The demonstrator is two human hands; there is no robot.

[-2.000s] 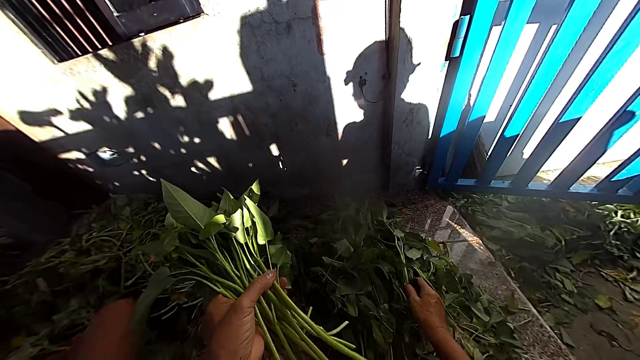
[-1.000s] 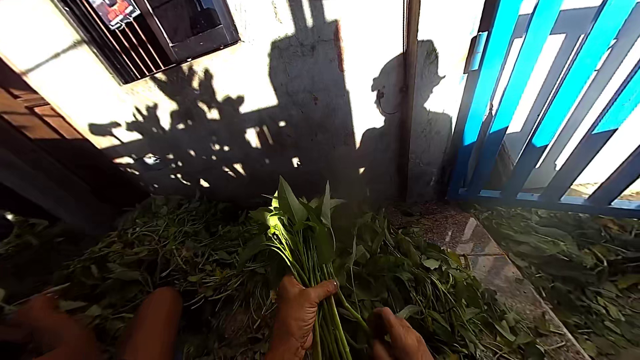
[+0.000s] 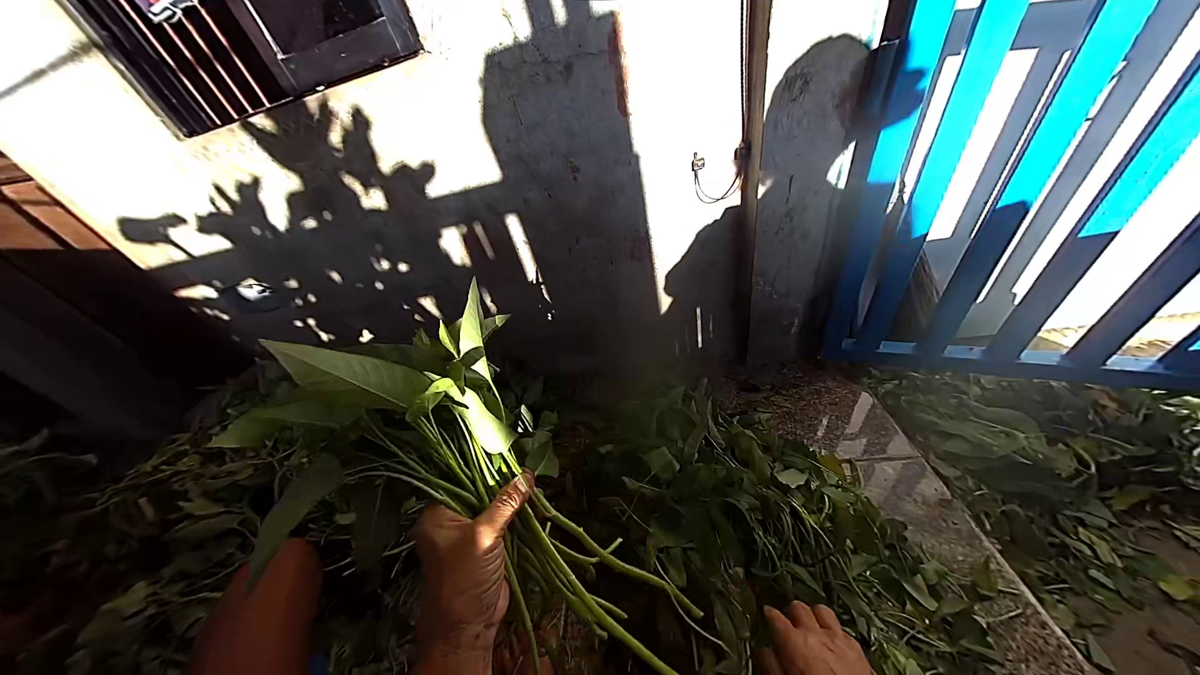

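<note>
My left hand (image 3: 473, 553) grips a bunch of leafy green stems (image 3: 469, 450), thumb across them. The broad pointed leaves fan up and to the left in sunlight, while the cut stalks trail down to the right. Lower right, my right hand (image 3: 811, 642) rests at the heap of loose greens (image 3: 712, 487), its fingers curled and partly cut off by the frame edge; whether it holds a stem cannot be told. More shaded greens lie around both hands.
Ahead stands a plastered wall (image 3: 562, 206) with shadows and a barred window (image 3: 319, 47). A blue slatted gate (image 3: 994, 225) is at right, above a stone ledge (image 3: 900, 469). More greens (image 3: 1022, 441) lie beyond the ledge. A bare knee (image 3: 267, 609) shows at lower left.
One second ago my hands were close together at the lower stems; now they are apart. The bunch, upright then, leans to the left, its leaves spread wider.
</note>
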